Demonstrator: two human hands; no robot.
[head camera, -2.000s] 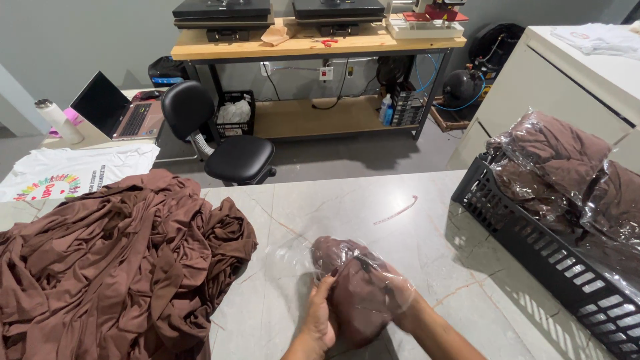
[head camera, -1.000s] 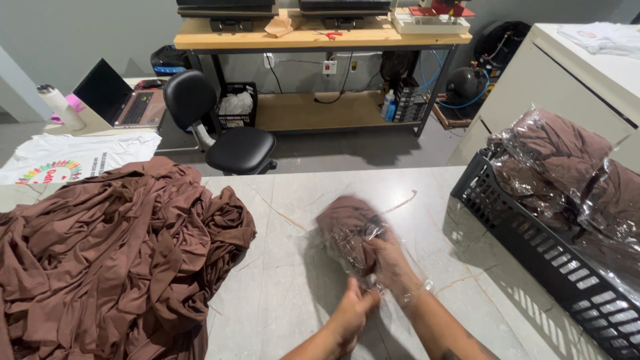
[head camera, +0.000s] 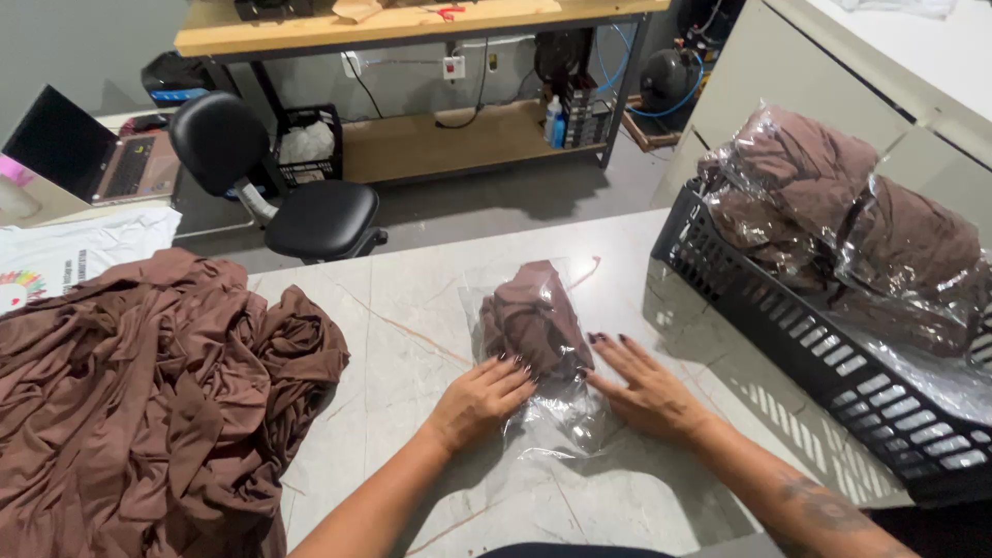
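A folded brown garment (head camera: 535, 318) lies inside a clear plastic bag (head camera: 554, 418) on the marble-patterned tabletop (head camera: 403, 325). The bag's unfilled end points toward me. My left hand (head camera: 482, 399) rests palm down on the left side of the bag, fingertips at the fabric's lower edge. On the right, my right hand (head camera: 647, 387) lies with fingers spread, its fingertips at the bag's edge. Neither hand grasps anything. To the left is a loose heap of brown fabric (head camera: 155, 403). Several bagged brown garments (head camera: 814, 170) fill a black plastic crate (head camera: 806, 341) at the right.
Beyond the table stand a black office chair (head camera: 322, 221), an open laptop (head camera: 132, 167) and a wooden-topped workbench (head camera: 418, 23). White printed fabric (head camera: 93, 240) lies behind the heap. A white cabinet (head camera: 814, 70) is behind the crate. A short brown strip (head camera: 585, 273) lies past the bag.
The bagged garment, held up in my hands before, now lies flat on the table. Both hands have let go of it and rest at its sides. The view has shifted somewhat.
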